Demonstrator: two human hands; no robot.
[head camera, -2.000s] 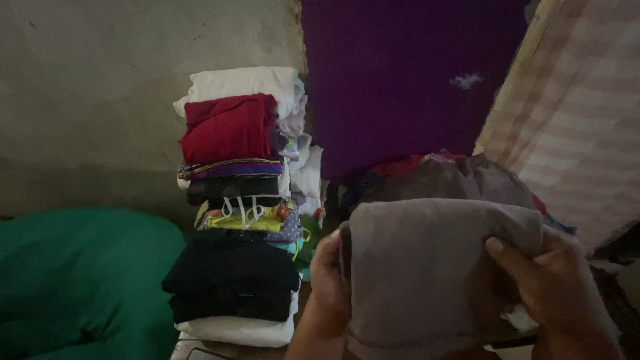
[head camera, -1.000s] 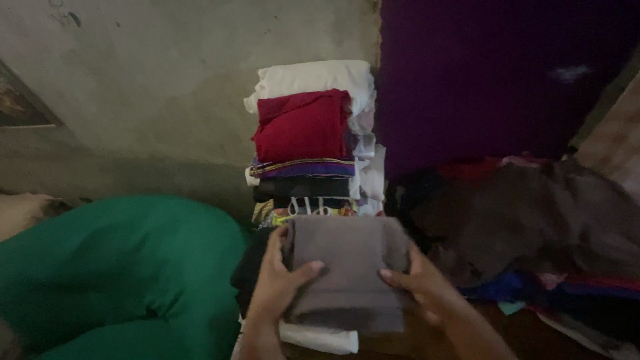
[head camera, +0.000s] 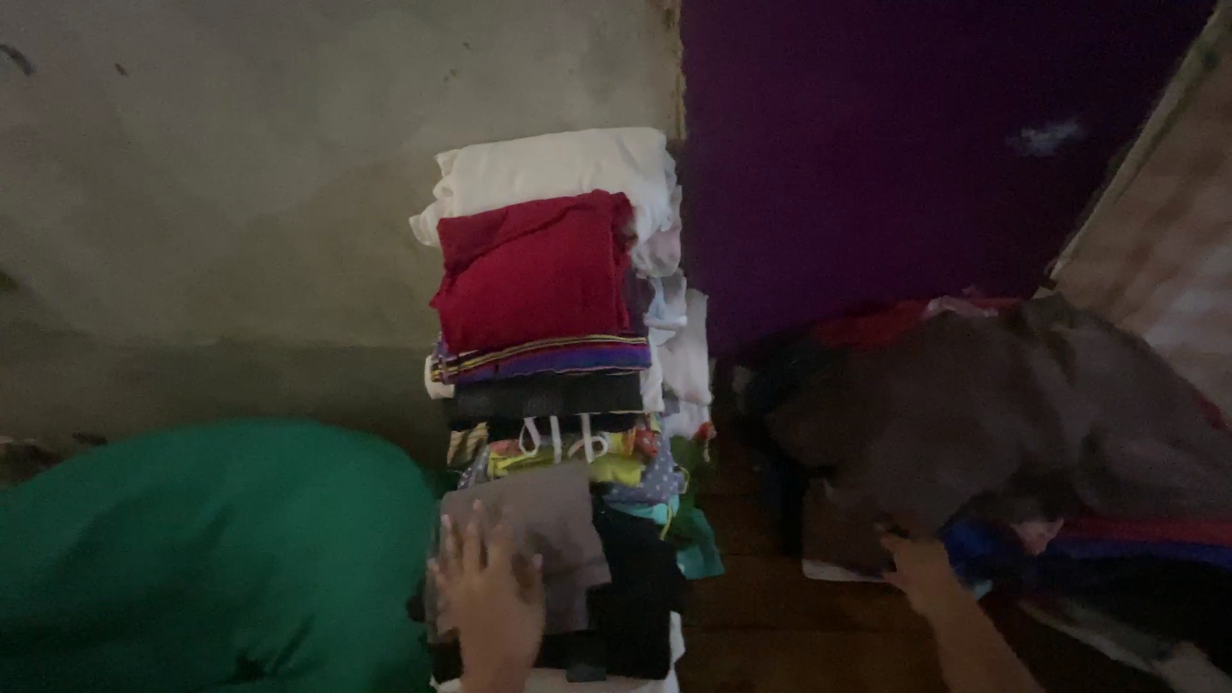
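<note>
My left hand (head camera: 489, 592) lies flat, fingers spread, on a folded grey cloth garment (head camera: 568, 539). That garment rests on folded black clothes (head camera: 640, 597) at the near end of a row of folded clothes. Farther back come colourful patterned clothes (head camera: 616, 469), a black piece (head camera: 549, 395), a folded red garment (head camera: 534, 274) and white folded cloth (head camera: 558, 173). At the right, my right hand (head camera: 914, 568) touches the lower edge of a heap of loose dark brown-grey clothing (head camera: 924, 423); whether its fingers grip the cloth is hard to tell.
A large green cloth-covered bulk (head camera: 212, 558) is at the left. Behind stand a grey wall (head camera: 289, 173) and a purple panel (head camera: 866, 164). A checked curtain-like cloth (head camera: 1165, 231) hangs at the right. Brown wooden boards (head camera: 770, 626) run between the row and the heap.
The folded grey garment, held in both hands before, now lies on the black clothes under my left hand. My right hand has let go of it and moved right to the heap.
</note>
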